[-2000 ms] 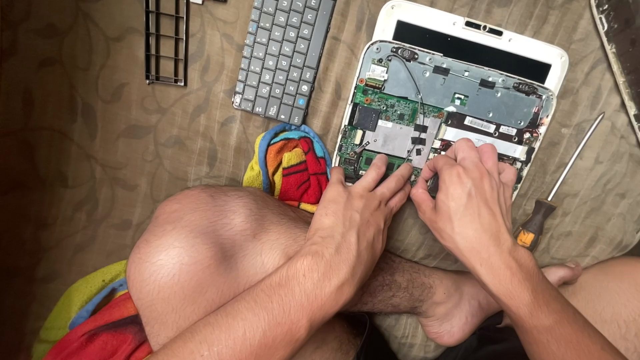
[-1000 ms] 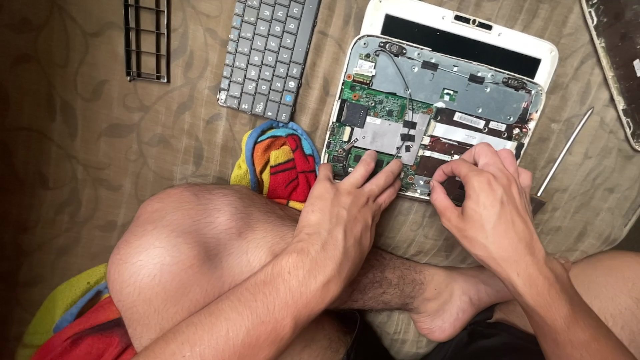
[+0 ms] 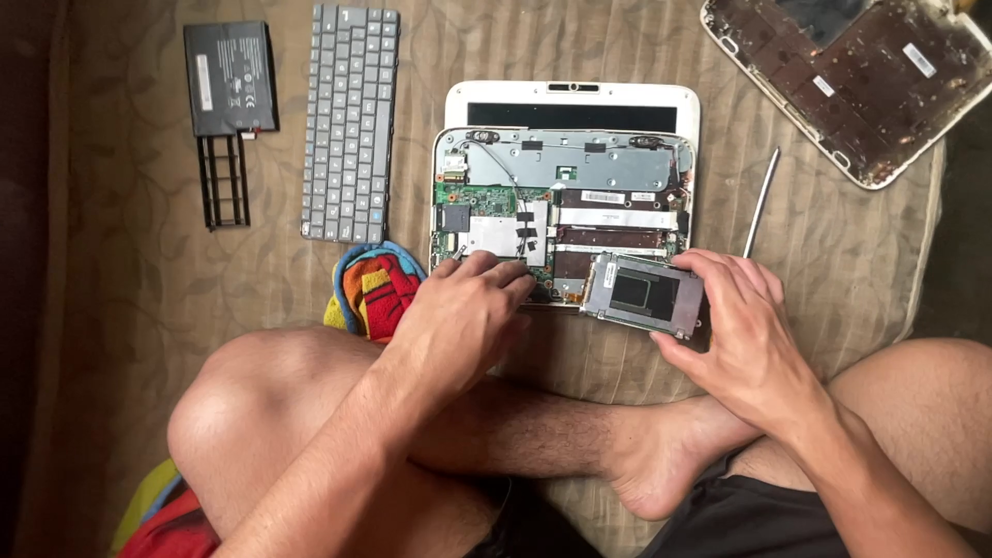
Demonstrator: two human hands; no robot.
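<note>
An opened white netbook lies before me, its green circuit board and grey metal plate exposed, with the screen panel behind it. My right hand holds a flat metal-cased drive by its right end, thumb below and fingers above. The drive is tilted over the lower right corner of the netbook, with an orange flex strip near its left end. My left hand rests on the lower left edge of the netbook, its fingertips on the board; whether it grips anything there is hidden.
Left of the netbook lie a grey keyboard, a black battery pack and a black plastic frame. A colourful cloth touches the netbook's left side. On the right are a screwdriver and a dirty bottom cover.
The drive is now in my right hand, lifted at the netbook's lower right. My left hand has stayed on the board's lower left. The view has shifted, bringing the battery pack into sight.
</note>
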